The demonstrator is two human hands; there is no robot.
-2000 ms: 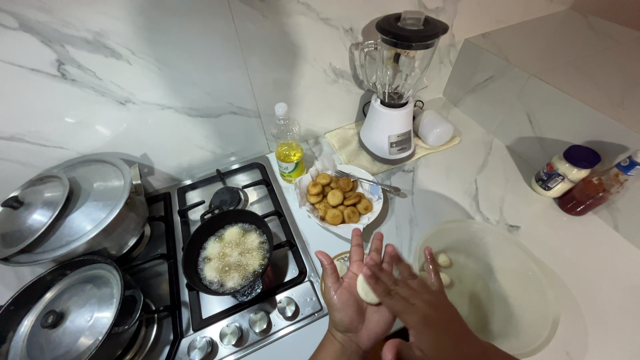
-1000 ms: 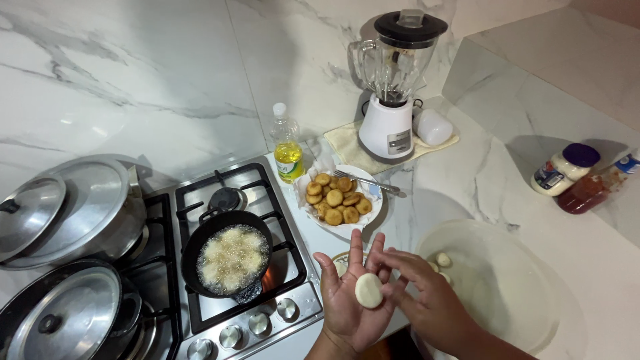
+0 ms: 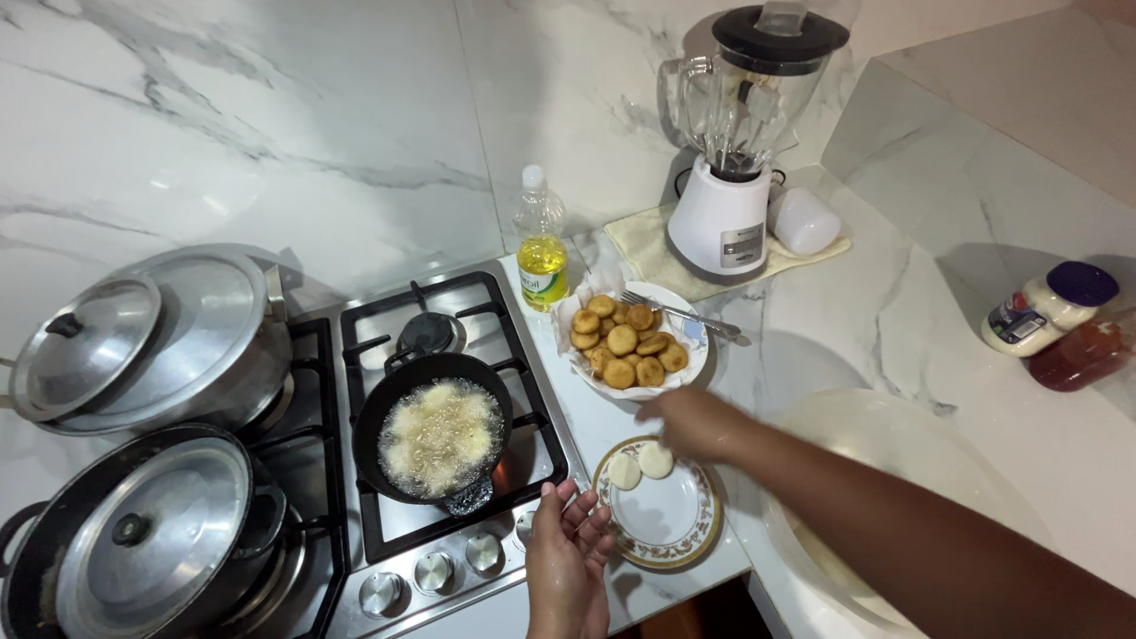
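Observation:
My left hand (image 3: pixel 572 555) is palm up with nothing on it, between the stove knobs and a gold-rimmed plate (image 3: pixel 666 541). Two pale flat dough discs (image 3: pixel 625 471) lie on that plate. My right hand (image 3: pixel 692 426) is over the plate's far edge, just below the paper-lined plate of browned fried rounds (image 3: pixel 621 340); its fingers are blurred and whatever they may hold is hidden. A fork (image 3: pixel 683 315) rests on the fried rounds' plate. Pale pieces bubble in oil in a small black pan (image 3: pixel 432 435). A translucent basin (image 3: pixel 843 408) is partly behind my right forearm.
A bottle of yellow oil (image 3: pixel 541 257) stands behind the stove's right edge. A blender (image 3: pixel 728 213) stands on a folded cloth (image 3: pixel 639 240). At left are a large lidded aluminum pot (image 3: pixel 204 355) and a black lidded pot (image 3: pixel 169 532). Two jars (image 3: pixel 1043 311) are at right.
The dough disc on my left palm is no longer there. My hands have moved apart, my right hand toward the plate of fried rounds. The gold-rimmed plate, mostly covered earlier, now shows.

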